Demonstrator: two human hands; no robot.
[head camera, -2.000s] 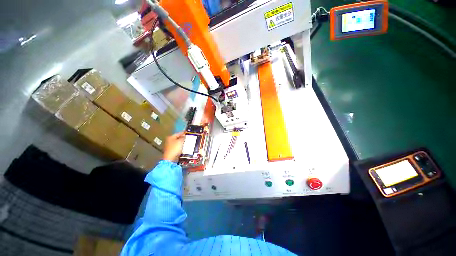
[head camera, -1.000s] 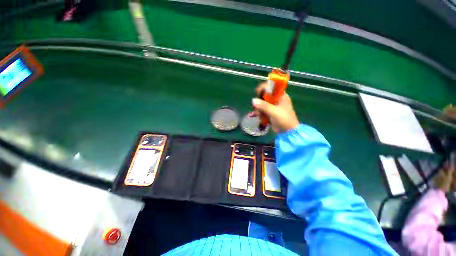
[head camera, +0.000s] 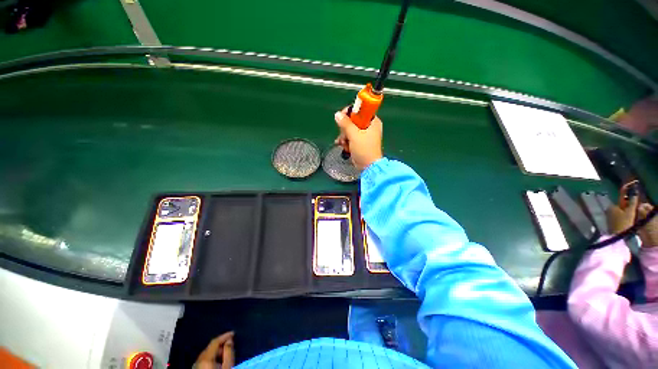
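Note:
My right hand (head camera: 362, 141) is shut around the orange electric screwdriver (head camera: 366, 105), its dark tip down at the right screw dish (head camera: 338, 166). The left screw dish (head camera: 296, 158) lies beside it. The black phone tray (head camera: 229, 245) lies in front of them. It holds a phone assembly (head camera: 170, 241) in the far left slot, another phone assembly (head camera: 333, 236) right of two bare slots, and a third one partly hidden by my sleeve. My left hand (head camera: 216, 352) is low at the bottom edge, partly cut off, below the tray; its grip is not clear.
The white machine's corner (head camera: 72, 310) with a red emergency stop button (head camera: 141, 361) is at lower left. A white board (head camera: 545, 141) lies at right rear. Slim slabs (head camera: 547, 220) lie near a neighbour's pink sleeve (head camera: 613, 288). A black cord (head camera: 394, 45) rises from the screwdriver.
The view has shifted right and the machine has moved mostly out of view. My right hand still holds the screwdriver at the right dish. My left hand has come into view at the bottom.

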